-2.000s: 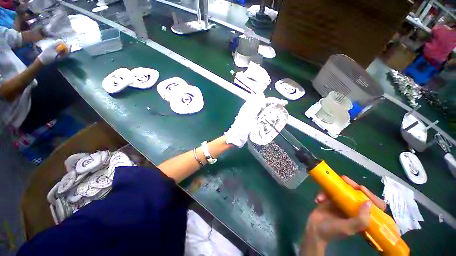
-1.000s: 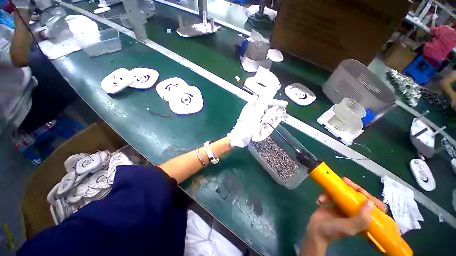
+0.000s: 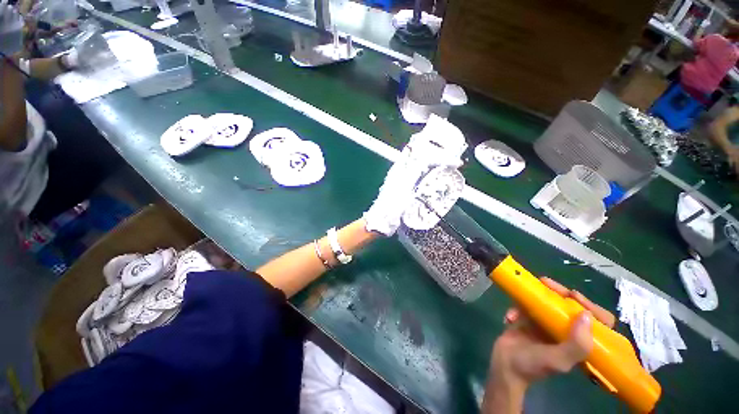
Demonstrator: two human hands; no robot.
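Note:
My left hand [image 3: 397, 194], in a white glove, holds a white base plate [image 3: 435, 196] above the far end of the clear screw tray [image 3: 478, 285]. Small screws [image 3: 444, 257] lie heaped in the tray. My bare right hand [image 3: 547, 344] grips the yellow electric screwdriver [image 3: 559, 315]. Its black nose and thin shaft point up-left, with the tip at the plate's face. Whether a screw is on the tip is too small to tell. Several more base plates [image 3: 298, 163] lie on the green bench to the left.
A carton [image 3: 61, 283] piled with base plates stands beside my lap. A pale metal rail [image 3: 324, 117] separates bench and belt. Housings [image 3: 595, 145] and other white parts sit on the belt. A white bundle [image 3: 648, 323] lies right of the screwdriver. Another worker's arm [image 3: 12, 97] shows at left.
The plate in my left hand has turned so its face shows more. The screwdriver has shifted slightly up-left. The belt parts have moved rightward. The neighbouring worker's arms have moved.

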